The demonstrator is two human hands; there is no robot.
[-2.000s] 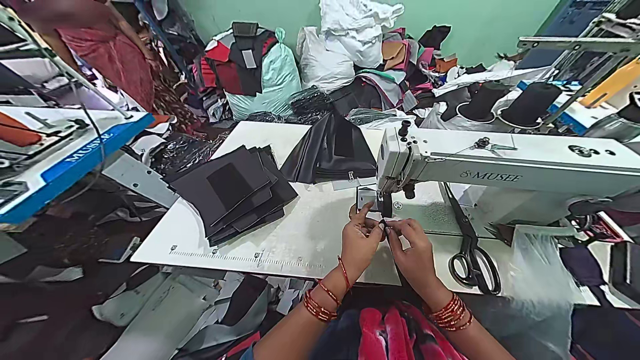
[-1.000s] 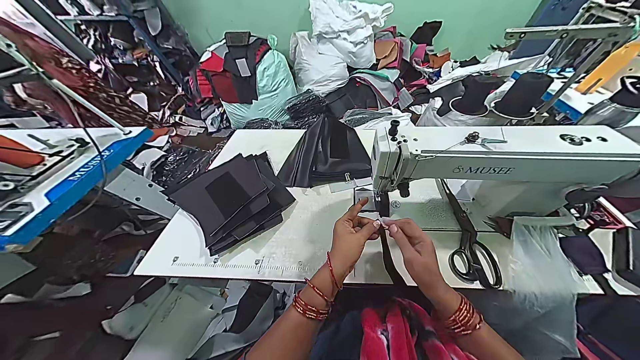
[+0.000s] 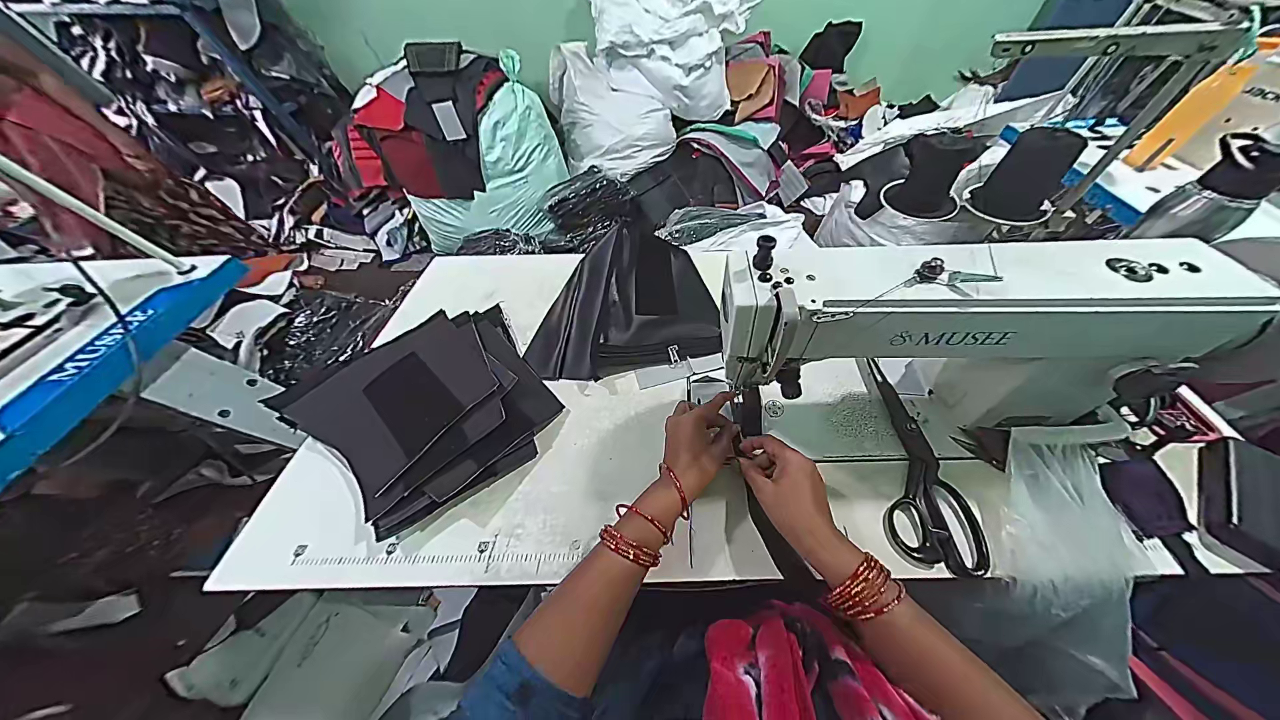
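A white industrial sewing machine (image 3: 960, 320) stands at the right of the table, its needle area just beyond my fingers. My left hand (image 3: 700, 435) pinches a narrow black strip (image 3: 765, 520) close to the presser foot. My right hand (image 3: 785, 480) grips the same strip beside it, fingertips nearly touching the left ones. From there the strip runs down over the table's front edge. Black scissors (image 3: 930, 500) lie right of my right hand. Flat black fabric pieces (image 3: 430, 410) lie stacked at the left, and a second black pile (image 3: 630, 310) lies behind my left hand.
The white table (image 3: 250, 560) has a printed ruler along its front edge. Clear plastic (image 3: 1070, 560) hangs over that edge at the right. Black thread cones (image 3: 1030, 170) stand behind the machine. Filled sacks (image 3: 520, 150) and fabric scraps line the wall. Another machine (image 3: 120, 340) is at the left.
Both hands stay by the needle area; the fingers of my left hand have moved closer to the presser foot since one second ago. The person at the upper left has largely gone from view.
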